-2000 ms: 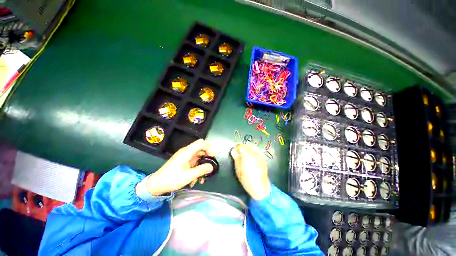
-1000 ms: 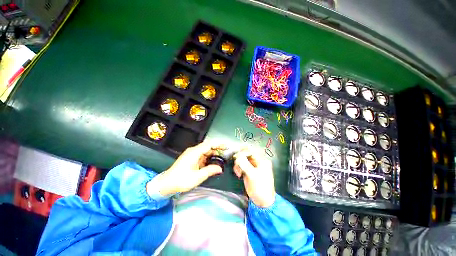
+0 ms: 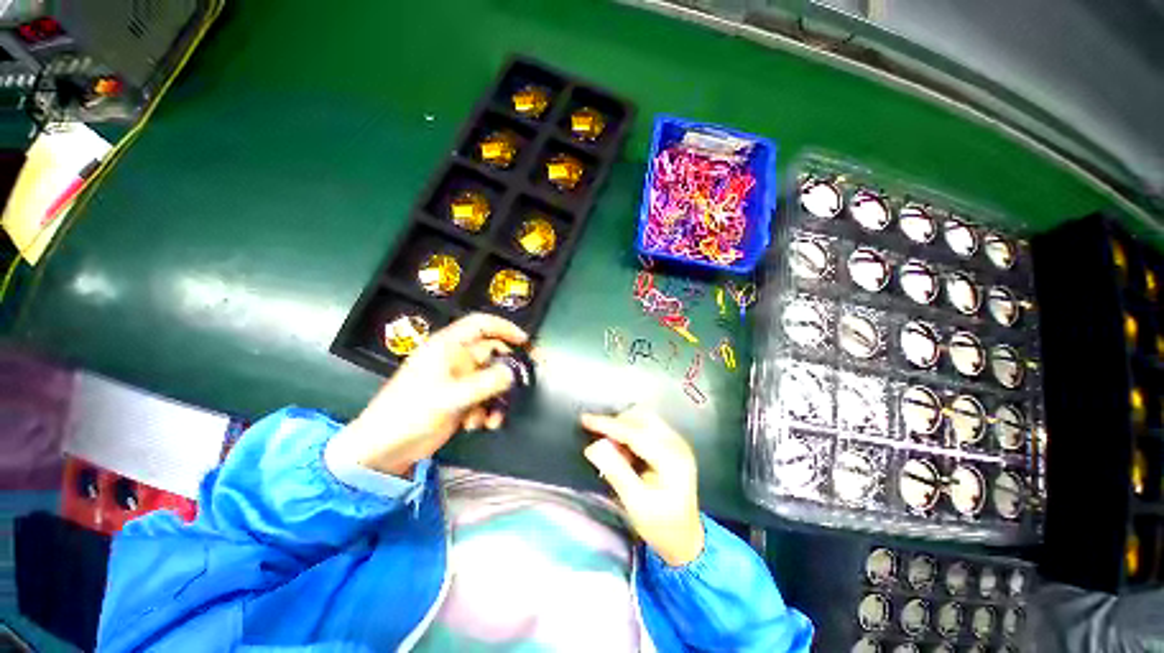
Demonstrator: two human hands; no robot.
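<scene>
My left hand (image 3: 440, 393) holds a small dark round housing (image 3: 516, 371) between thumb and fingers, over the near end of the black pocket tray (image 3: 490, 283). The tray holds amber-gold round units, one per pocket; my hand covers the near right pocket. My right hand (image 3: 645, 472) is over the bench to the right, thumb and index finger a little apart, and I see nothing in it. Loose coloured clips or short leads (image 3: 664, 306) lie on the green bench below the blue parts box (image 3: 770, 191), which is full of red-pink pieces.
A clear blister tray (image 3: 766, 383) with rows of silver discs lies right of the blue box. Stacked black trays (image 3: 1070, 408) with amber units stand at far right. A lower tray of discs (image 3: 938, 600) is below the bench edge. A red tray (image 3: 160, 503) and yellow cable (image 3: 164, 89) are at left.
My left hand has moved up and left with the housing, to the tray's near end. My right hand has come away from the housing, and its fingers have parted.
</scene>
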